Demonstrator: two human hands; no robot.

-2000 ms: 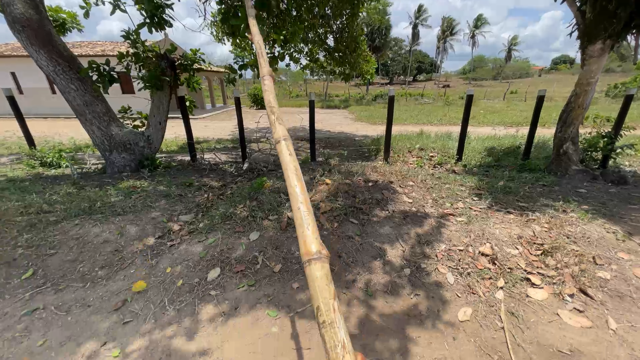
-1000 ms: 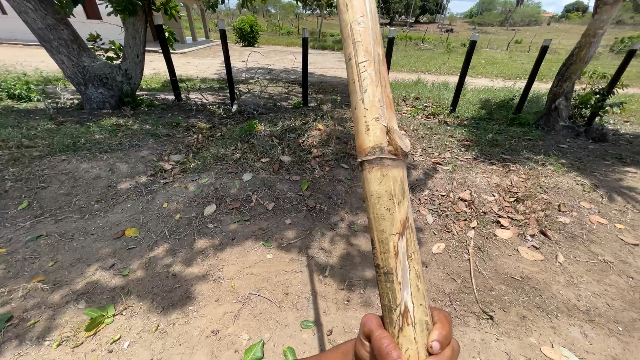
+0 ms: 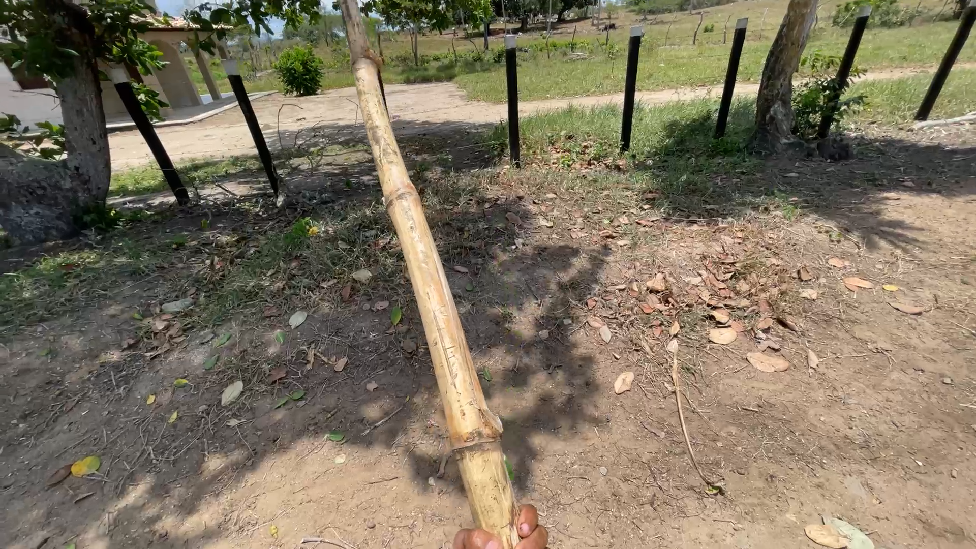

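Note:
A long bamboo pole [image 3: 436,305] with ringed joints and scuffed, pale yellow skin leans up and away from me. It passes out of the top of the view, left of the middle. At the bottom edge, my left hand [image 3: 499,537] is wrapped round the pole's near end, below a joint with a small stub. Only some fingers show; the rest of the hand and the wrist are cut off. My right hand is not in view.
Dark posts with pale tops, one of them a near post [image 3: 512,99], cross the background. Tree trunks [image 3: 781,76] stand left and right. Dry leaves [image 3: 768,362] and a thin twig [image 3: 682,412] lie on the dirt. A building [image 3: 171,72] is at back left.
The pole's upper part has swung left since one second ago, and more of its length shows. My left hand sits lower in view, still round the pole.

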